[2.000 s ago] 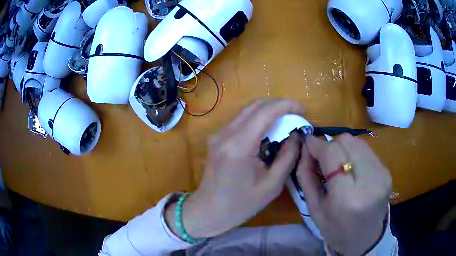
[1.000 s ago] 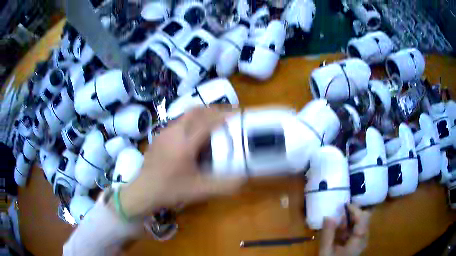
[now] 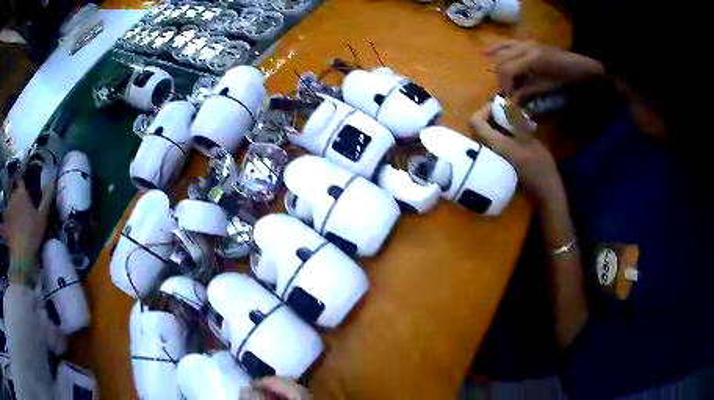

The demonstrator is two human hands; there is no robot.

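Note:
My left hand (image 3: 27, 223), with the green bracelet and pale sleeve, is at the left edge. Its fingers are at a white camera part with a dark opening (image 3: 37, 168); the grip is unclear. Only the fingers of my right hand (image 3: 275, 388) show, cut off by the bottom edge, beside a white camera body (image 3: 210, 379); whether they hold it is hidden. Several white camera bodies lie in a slanting row, one near the middle (image 3: 311, 269), with black windows and seam lines. Open base shells (image 3: 262, 170) with wires lie beside them.
Another person in dark clothing (image 3: 658, 187) is at the right, with hands (image 3: 517, 144) on a small white part. Grey trays of round parts (image 3: 203, 35) stand at the far side, beside a green mat (image 3: 117, 183). The orange-brown bench (image 3: 423, 289) has its edge before that person.
The view has swung to the right, bringing in the other person and the trays. The camera body earlier in my left hand no longer shows there. My right hand is now mostly out of view.

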